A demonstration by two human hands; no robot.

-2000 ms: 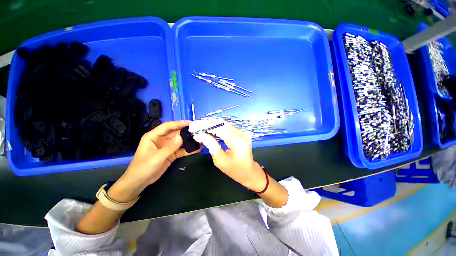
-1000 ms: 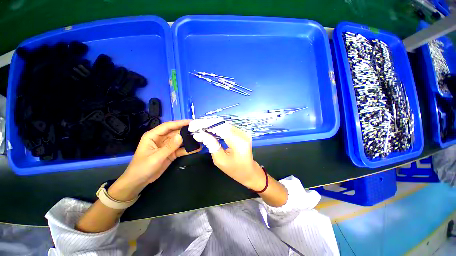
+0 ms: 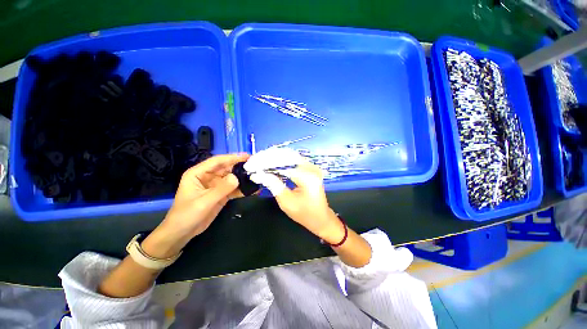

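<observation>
My left hand [image 3: 204, 193] holds a black plastic housing [image 3: 246, 180] between thumb and fingers, just below the middle blue tray. My right hand [image 3: 301, 193], with white coverings on its fingers, meets the housing from the right. It grips a slim metal rod [image 3: 283, 169] that lies across the white-covered fingers; its tip at the housing is hidden by them. Loose silver rods [image 3: 289, 109] lie in the middle blue tray [image 3: 331, 32]. Black housings [image 3: 96, 128] are heaped in the left blue tray [image 3: 122, 211].
A narrower blue tray [image 3: 444, 186] at the right is full of silver-and-black rods [image 3: 483, 128]. Another blue tray stands at the far right edge. The dark bench edge runs below the trays. A green surface [image 3: 289, 9] lies beyond them. A blue stool [image 3: 473, 247] is below right.
The rod and white-covered fingers of my right hand have tilted slightly, and the rod now lies flatter. My left hand still holds the housing. The trays appear slightly shifted in view.
</observation>
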